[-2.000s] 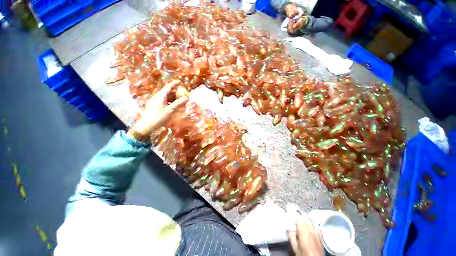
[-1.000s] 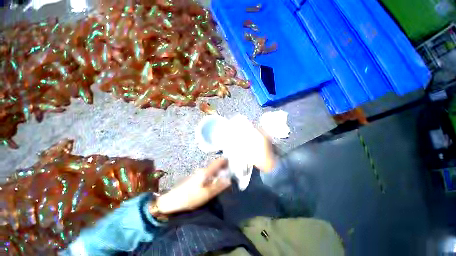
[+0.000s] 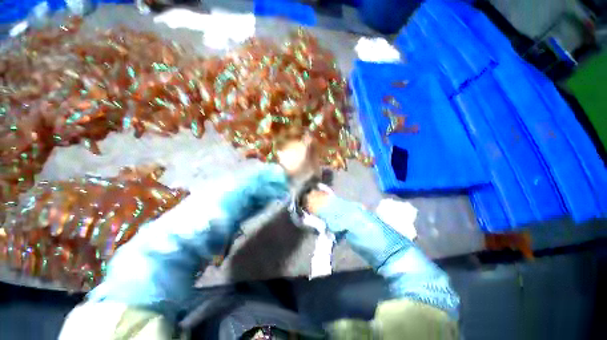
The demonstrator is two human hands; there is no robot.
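Note:
My left hand (image 3: 294, 158) is blurred and reaches to the near right edge of the far pile (image 3: 266, 93) of shiny reddish-brown moulded pieces; whether it holds a piece cannot be told. My right hand (image 3: 315, 200) is just nearer to me, closed on a white cloth (image 3: 322, 254) that hangs down toward the table's front edge. The near pile (image 3: 113, 216) of the same pieces lies left of my hands, partly behind my left sleeve. The white tub cannot be made out; it may be hidden around my hands.
A shallow blue tray (image 3: 432, 133) at the right holds a few brown pieces and a dark flat rectangle (image 3: 399, 163). Ridged blue crates (image 3: 512, 126) stand beyond it. A white wad (image 3: 399, 216) lies right of my hands. White cloths (image 3: 219, 28) lie behind the far pile.
My left hand has moved from beside the cloth out to the far pile. My right hand keeps the cloth, which now hangs down. The view has shifted, showing more of the table's back.

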